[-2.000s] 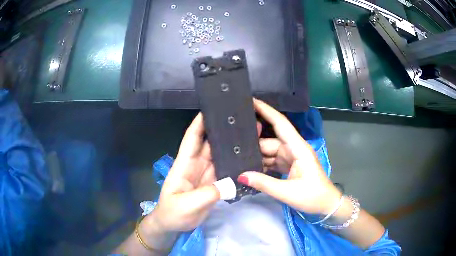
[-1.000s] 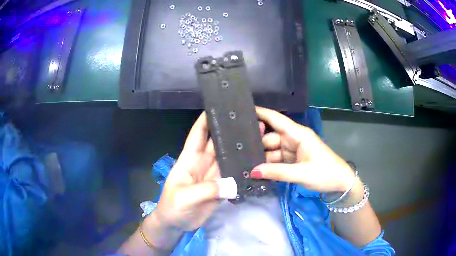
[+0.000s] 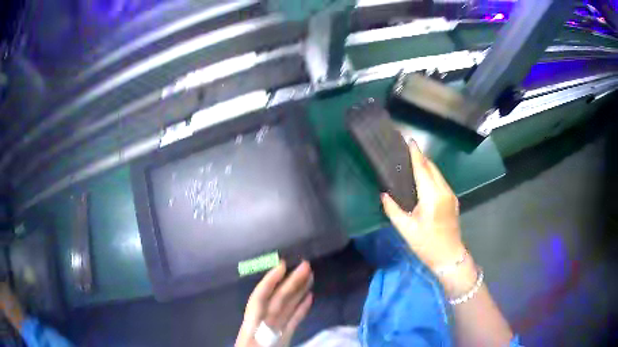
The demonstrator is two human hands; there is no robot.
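My right hand grips the near end of a dark carrier plate over the green bench right of the tray. One small ring shows on the plate's face. Whether the plate touches the bench or another carrier under it, I cannot tell. My left hand is empty with its fingers apart, at the tray's front edge, with a white wrap on the thumb. The black parts tray holds a loose pile of small silver rings, blurred by motion.
Another carrier lies at the back right beside a metal frame post. A carrier lies left of the tray on the green bench. Silver rails run behind. Another person's hand shows at the lower left.
The view has swung to the right. My left hand has let go of the carrier plate. My right hand has carried it from in front of me to the bench right of the tray.
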